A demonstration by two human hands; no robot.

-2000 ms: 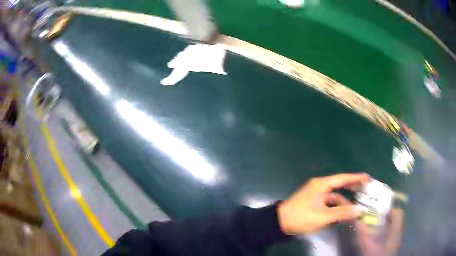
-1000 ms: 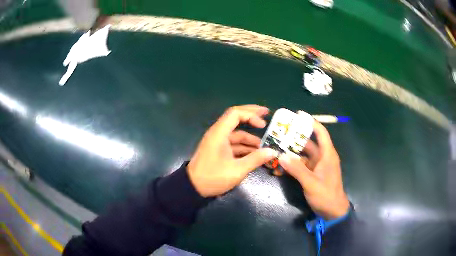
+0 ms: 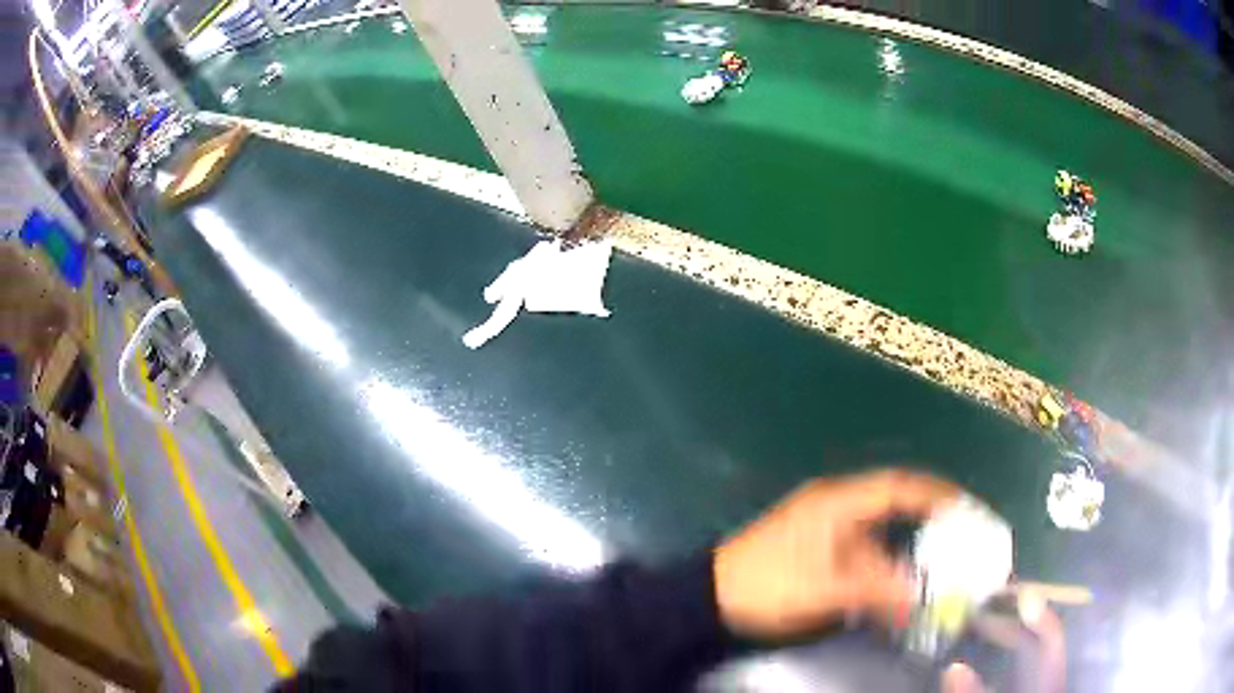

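Observation:
My left hand point(image 3: 826, 555) is blurred at the lower right and grips a white plastic housing point(image 3: 964, 552). Yellowish and reddish parts show blurred under the housing. My right hand point(image 3: 1035, 647) is mostly hidden or faint; only blurred fingertips show just below and right of the housing, and whether they touch it is unclear. A pale stick-like shaft point(image 3: 1058, 593) shows beside the fingertips. Another board-and-housing unit point(image 3: 1076, 496) lies right of my hands, its white part on the bench and its coloured parts at the ledge.
A white glove or cloth point(image 3: 555, 282) lies by a metal post point(image 3: 501, 115) at the speckled ledge point(image 3: 812, 305). Units lie on the green belt point(image 3: 866, 190), one at the right point(image 3: 1070, 230), one farther off point(image 3: 706, 88). A wooden frame-like item point(image 3: 206, 165) lies at the bench's far left.
Against one second ago, the view has swung left, so my hands and the housing now sit lower right. My right hand is mostly lost from sight. More belt, post and floor show.

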